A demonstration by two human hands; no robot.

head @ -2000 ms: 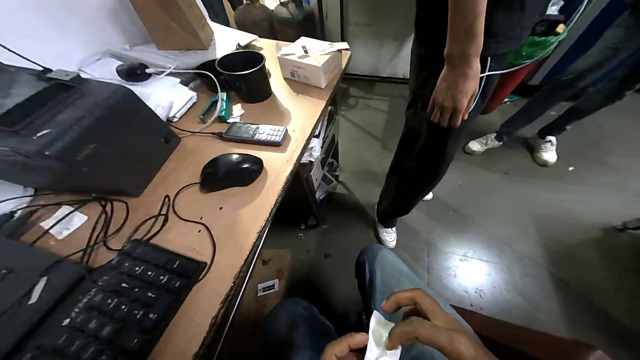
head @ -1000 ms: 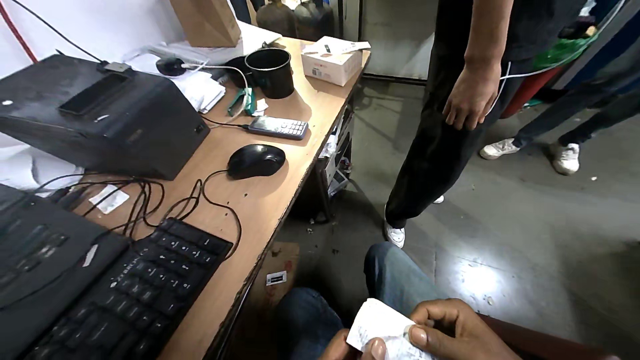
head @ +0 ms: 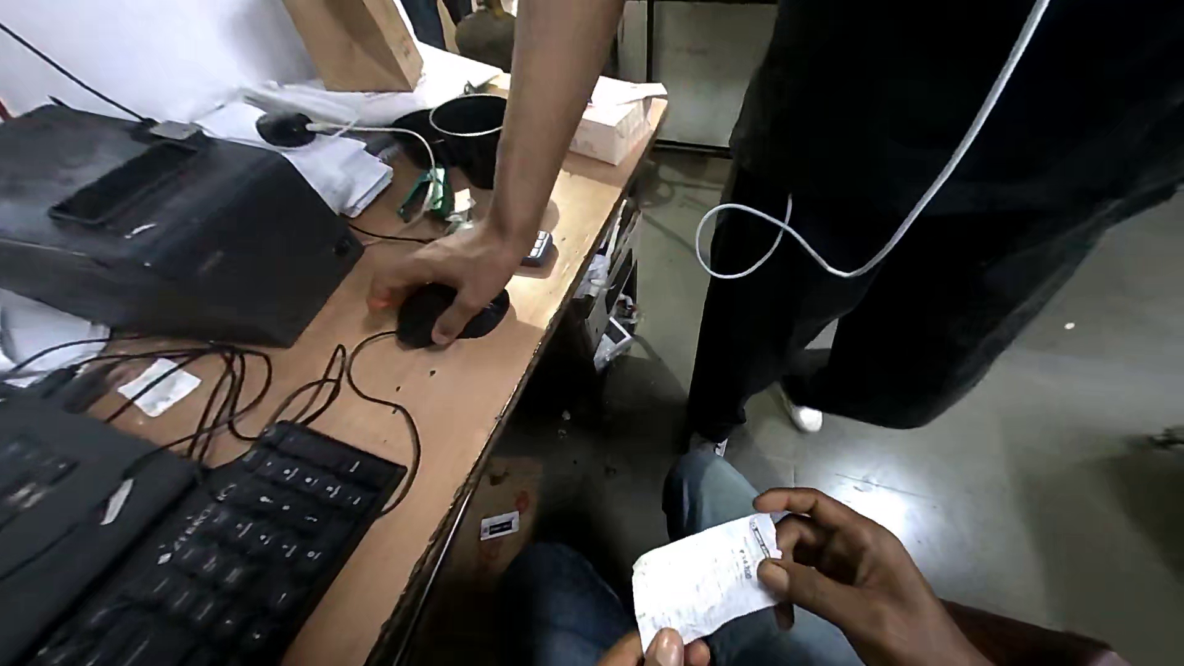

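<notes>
A small white paper slip (head: 705, 578) bearing print is spread above my lap, low in the head view. My left hand (head: 659, 649), mostly cut off by the bottom edge, pinches its lower left edge between thumb and finger. On the slip's right edge, my right hand (head: 837, 564) grips with thumb and fingers. Up and left of my hands, another person's hand (head: 462, 268) rests on a black computer mouse (head: 421, 317) on the wooden desk (head: 462, 388).
A black keyboard (head: 287, 518), tangled cables and a black box-shaped device (head: 166, 231) stand on the desk at left. Farther back are a black mug (head: 476, 139) and a white box (head: 610, 129). A person in black trousers (head: 786, 296) stands close at the desk's right, a white cable hanging down.
The standing person has come closer to the desk, and their hand, earlier hanging by the leg, is now on the mouse. The slip in my hands is opened out flatter than two seconds ago.
</notes>
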